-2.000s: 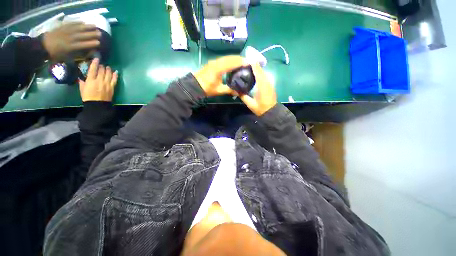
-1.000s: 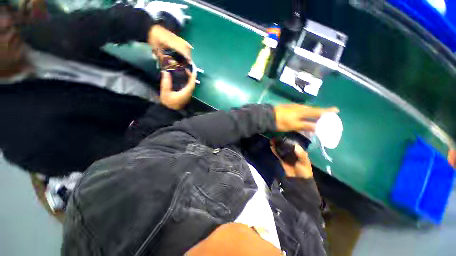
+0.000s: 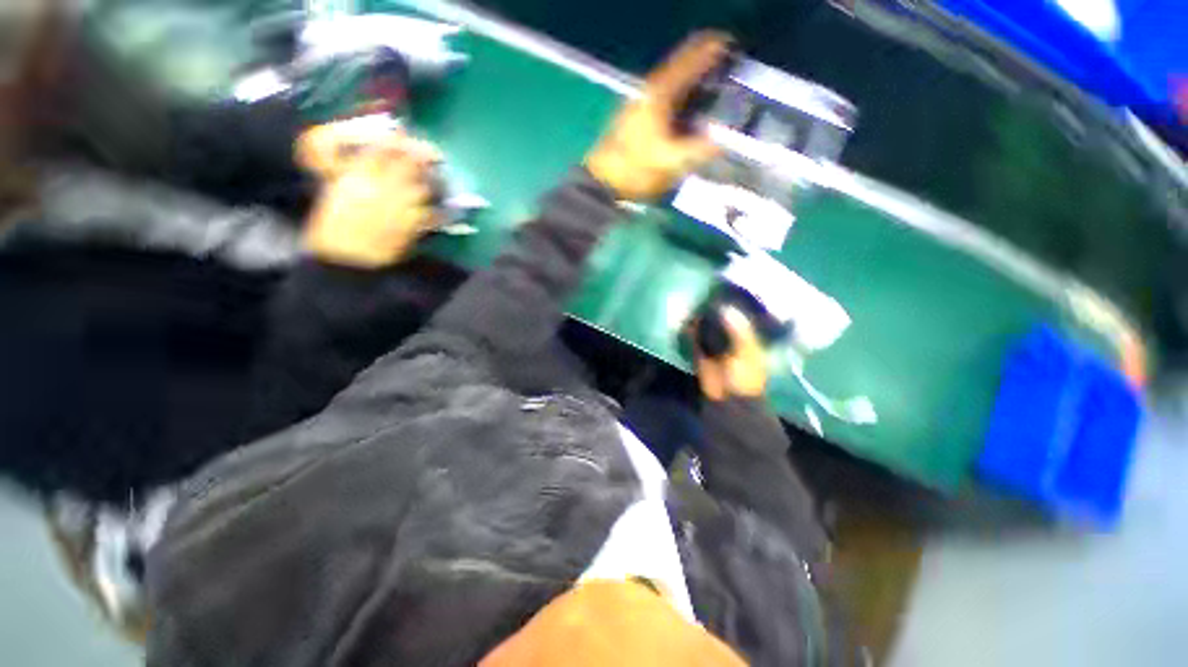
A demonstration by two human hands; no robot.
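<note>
The picture is blurred. My left hand (image 3: 641, 141) is raised at the back of the bench, closed around a black upright tool, likely the electric screwdriver (image 3: 705, 89). My right hand (image 3: 736, 362) is near the bench's front edge and holds a black round camera head (image 3: 711, 326). A white housing (image 3: 797, 302) lies right beside it, with a thin white pigtail cable (image 3: 834, 401) trailing towards the front edge. Whether the head and housing are joined cannot be told.
The silver-grey screw feeder (image 3: 788, 115) stands at the back, its pale front part towards me. A blue bin (image 3: 1062, 424) is at the bench's right end. A neighbouring worker's hands (image 3: 371, 196) are at the left, near white and black pieces (image 3: 378, 46).
My left hand has left the white housing, moved back and left, and taken hold of the black tool. My right hand has brought the black head up beside the housing. The view has shifted slightly.
</note>
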